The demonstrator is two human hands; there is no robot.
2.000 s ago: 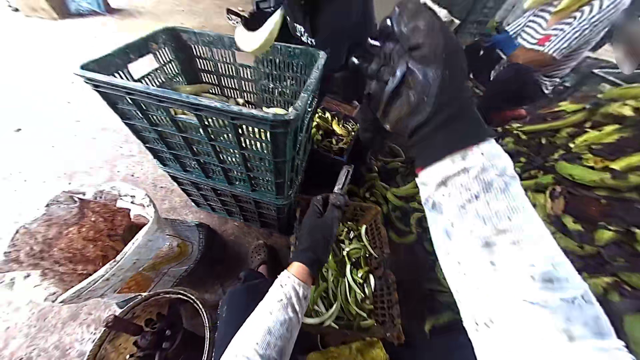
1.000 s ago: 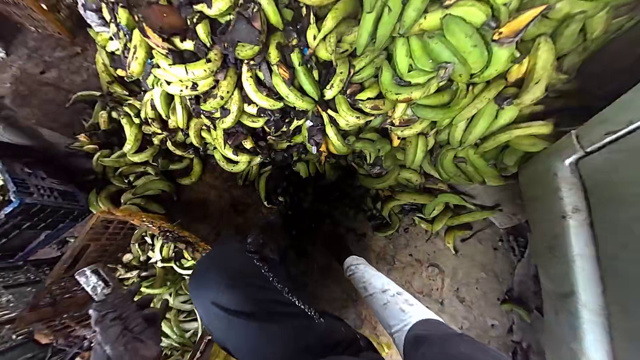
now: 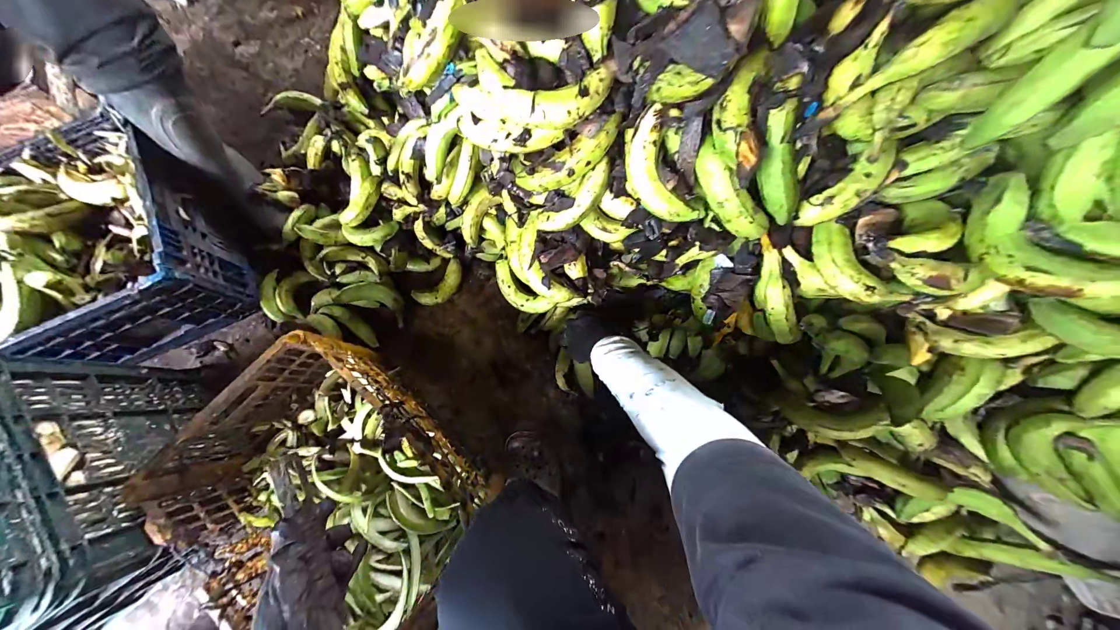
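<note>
My right hand (image 3: 588,337), in a black glove under a white sleeve, reaches down to the near edge of a large heap of green plantains (image 3: 569,166). Its fingers are lost in shadow among the fruit, so a hold cannot be made out. My left hand (image 3: 304,551), in a dark glove at the lower left, is over the orange-brown plastic crate (image 3: 385,394) of green peels (image 3: 407,507). Its fingers are partly hidden and blurred, and no tool can be made out in it.
A blue crate (image 3: 166,302) of plantains and peels stands at the left, with green crates (image 3: 96,446) below it. Another person's leg (image 3: 157,105) is at the upper left. My knee (image 3: 525,560) is between the orange-brown crate and the heap.
Since one second ago the view has shifted left, bringing the blue crate and another person's leg into sight. My right hand stays low by the heap; two seconds ago it was raised near the green crates.
</note>
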